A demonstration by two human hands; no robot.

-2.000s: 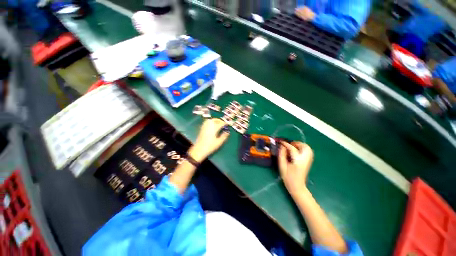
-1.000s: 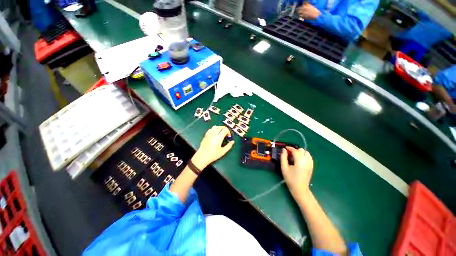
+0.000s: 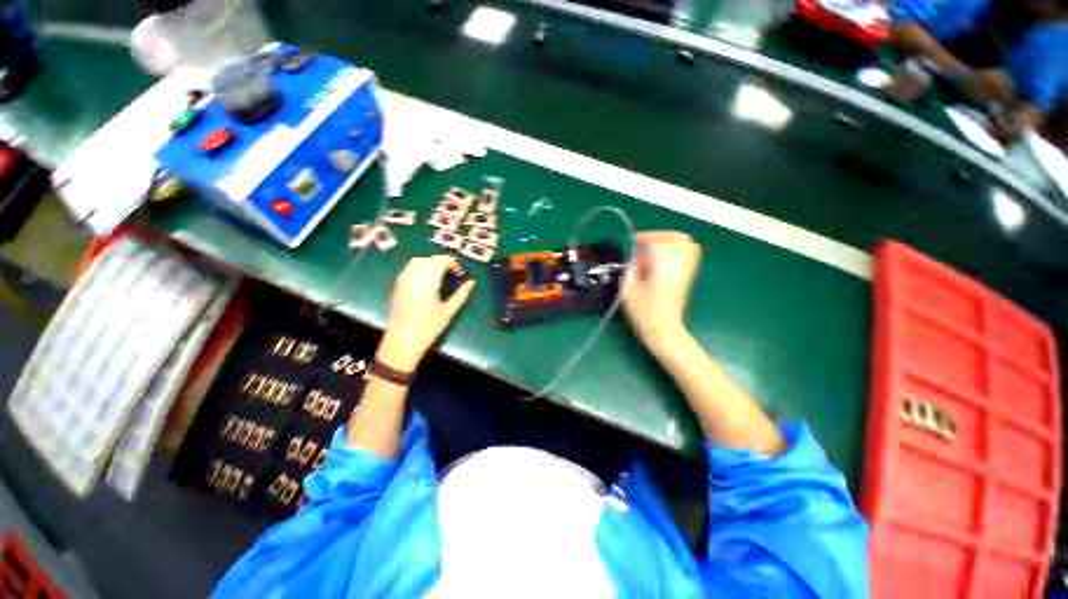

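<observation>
A black fixture with an orange section lies on the green bench in front of me. A thin clear tube loops over its right part. My right hand is at the fixture's right end, fingertips against it; what they hold is hidden. My left hand is left of the fixture and holds a small black piece at its fingertips. Small copper-pink rectangular parts lie in a loose cluster behind my left hand.
A blue box with knobs stands at the back left. White blister trays and a dark tray of parts are lower left. A red divided tray holds a short row of parts at right. Another person's hands show at the top right.
The view has turned right, so the red tray shows more fully. My right hand stays at the fixture's right end. My left hand still holds the black piece beside the fixture.
</observation>
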